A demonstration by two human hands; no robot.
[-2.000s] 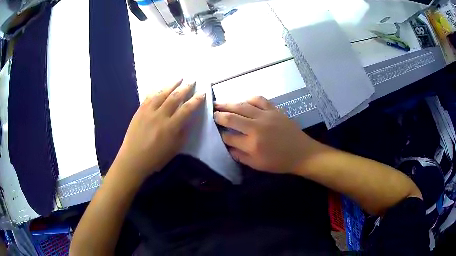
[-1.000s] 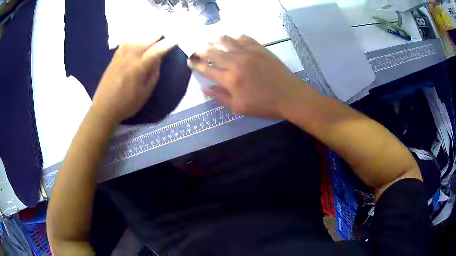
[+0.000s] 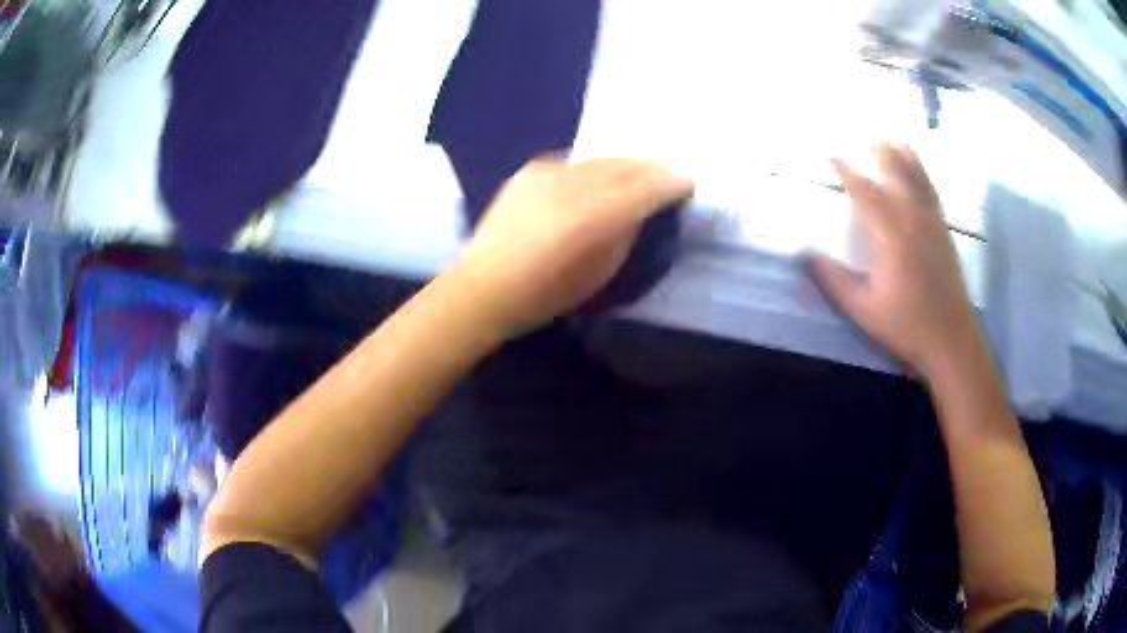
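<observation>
The frame is blurred. My left hand (image 3: pixel 575 235) grips the rounded end of a dark garment panel (image 3: pixel 519 93) at the table's front edge; the fingers cover part of it. My right hand (image 3: pixel 900 254) is over the white table to the right, fingers apart, with nothing seen in it. The pale cloth stack (image 3: pixel 1029 297) lies just right of my right hand. The presser foot area (image 3: pixel 929 93) of the sewing machine is above my right hand, blurred.
Another dark panel (image 3: pixel 253 111) lies at the left of the white table (image 3: pixel 402 186). A blue basket (image 3: pixel 136 420) with cloth pieces is below the table at the left. A person's hand (image 3: pixel 56 556) shows blurred at the lower left edge.
The view has swung left, bringing the blue basket in. My left hand has stayed on the dark panel's end. My right hand has moved away from it, and its fingers have spread.
</observation>
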